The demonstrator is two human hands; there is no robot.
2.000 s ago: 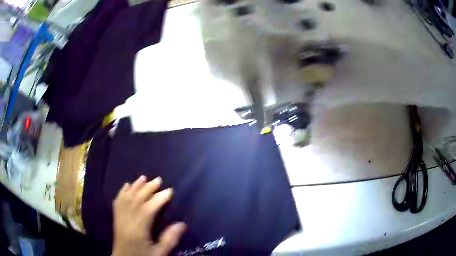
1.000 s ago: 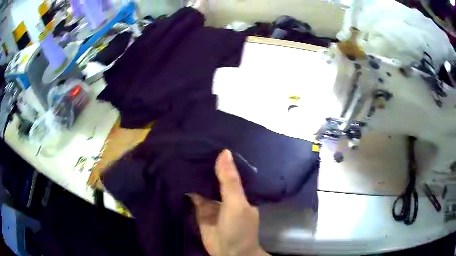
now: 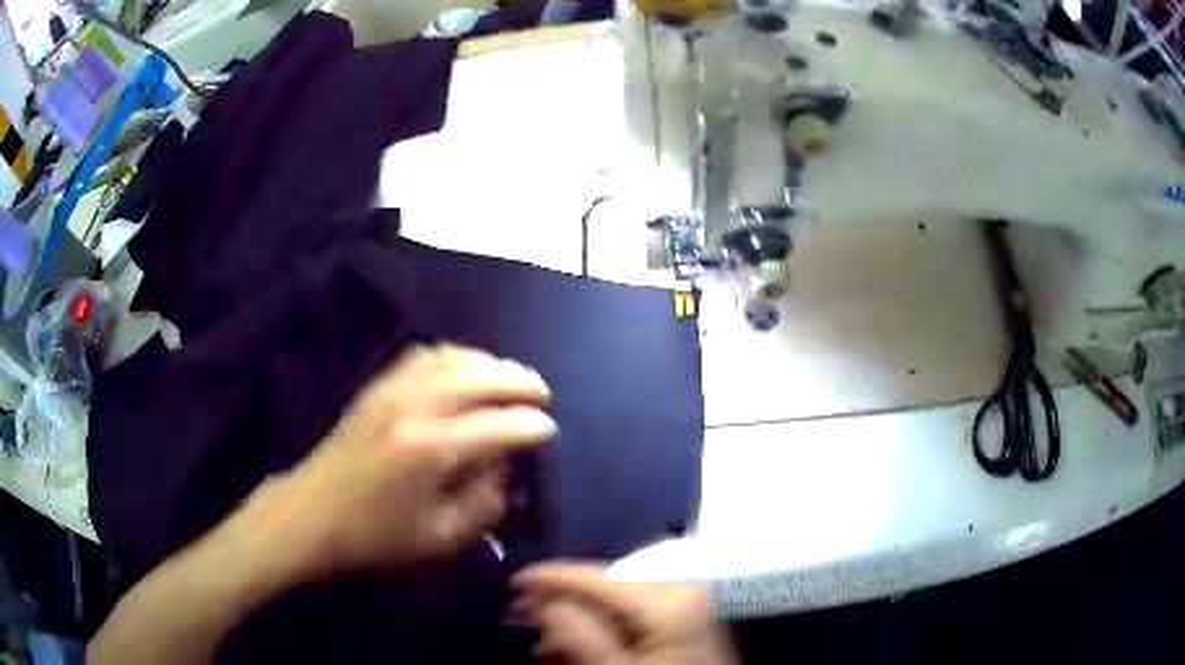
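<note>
A dark navy-purple knit panel lies on the table, its upper right corner by the yellow block beside the presser foot area. It is bunched at the left, and a small white mark shows between my hands. My left hand is over the middle of the panel, fingers curled on a fold of it; the fingertips are partly hidden. My right hand is blurred and cut by the bottom edge, low at the panel's near side. Whether it holds cloth cannot be told.
The off-white sewing machine spans the upper right. Black-handled shears lie under its arm, with a small red-handled tool to their right. More dark cloth is heaped at the upper left. A plastic bag with a red light is at far left.
The view has shifted. The lifted, bunched cloth now has its right part flatter beside the foot. Two hands now show, where one showed before.
</note>
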